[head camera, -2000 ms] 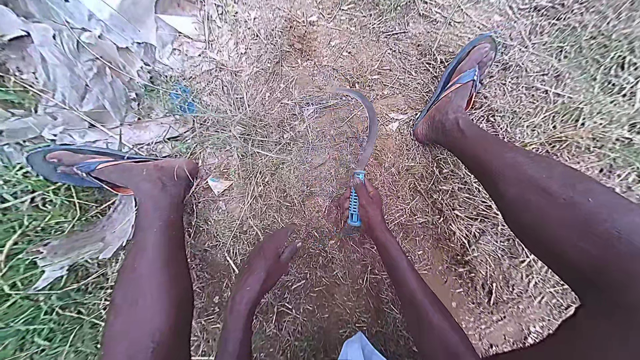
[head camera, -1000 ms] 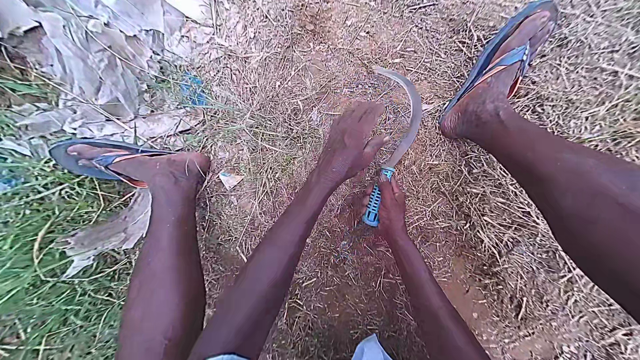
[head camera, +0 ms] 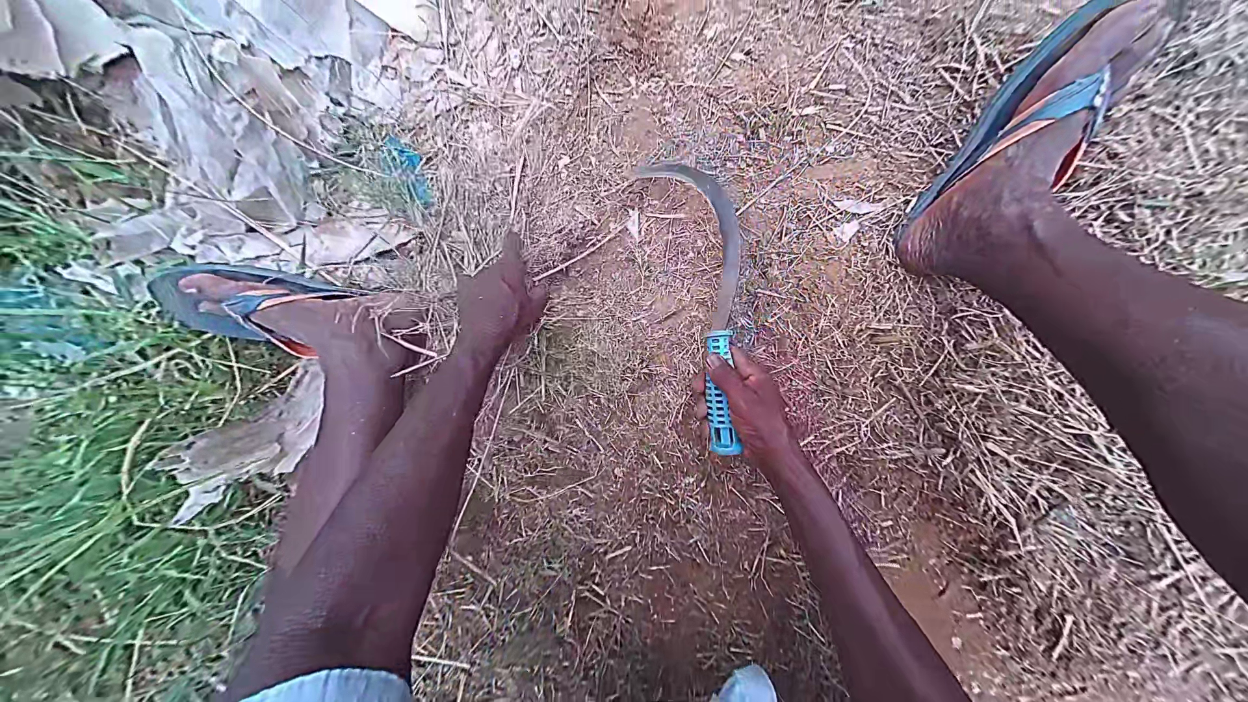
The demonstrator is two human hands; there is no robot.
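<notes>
My right hand (head camera: pixel 746 400) grips the light blue plastic handle of a sickle (head camera: pixel 729 234), whose curved metal blade points up and bends to the left just over the ground. To the left, my left hand (head camera: pixel 497 297) is closed around some dry grass stalks (head camera: pixel 580 255), which stick out on both sides of the fist. It is beside my left foot, near the ankle. Dry cut grass and bare soil (head camera: pixel 624 439) lie beneath both hands.
My feet stand wide apart in flip-flops, the left one (head camera: pixel 210 302) and the right one (head camera: pixel 1004 117). Torn grey sheeting (head camera: pixel 224 127) covers the upper left, with a blue scrap (head camera: pixel 408 171) beside it. Green grass (head camera: pixel 88 517) grows at the lower left; straw (head camera: pixel 1053 468) lies at the right.
My left hand was open near the sickle blade a second ago; it has moved left to beside my left foot and closed on dry stalks. My right hand keeps its grip on the sickle.
</notes>
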